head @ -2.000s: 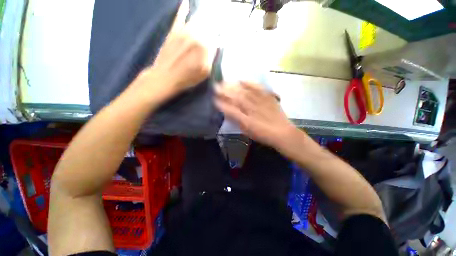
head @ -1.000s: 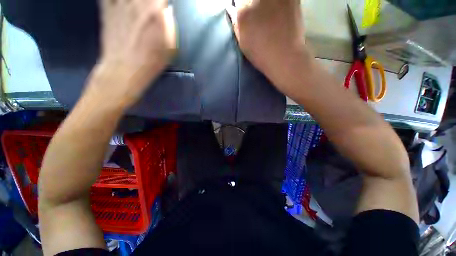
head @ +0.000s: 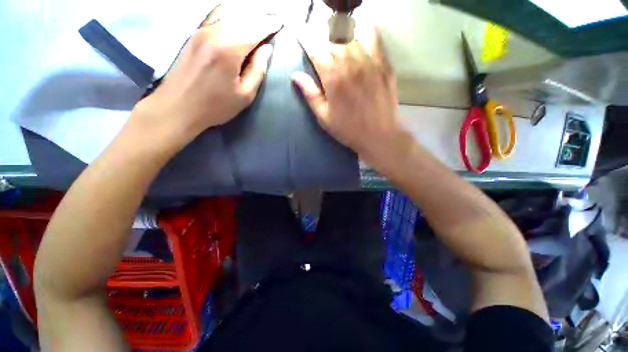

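A dark grey fabric panel (head: 265, 155) lies over the front edge of the white table, with lengthwise seams between my hands. A white piece (head: 76, 124) lies on the grey fabric at the left, and a narrow grey strip (head: 117, 51) sticks out beyond it. My left hand (head: 210, 75) lies on the fabric, fingers bent, thumb toward the middle. My right hand (head: 354, 86) lies spread on the fabric's right side, under a blurred machine fitting (head: 341, 26). Both hands press on the fabric; neither visibly grips it. The needle area is not clearly visible.
Scissors (head: 480, 113) with red and yellow handles lie at the right, near a yellow tag (head: 494, 41). A green tray (head: 573, 140) is at the table's right end. Below are a red basket (head: 180, 275), a blue basket (head: 399, 240) and a grey fabric heap (head: 568, 254).
The grey fabric has been shifted and its left part folded, so white and a grey strip now show. My hands have moved from the top edge nearer to me, and the right hand has spread.
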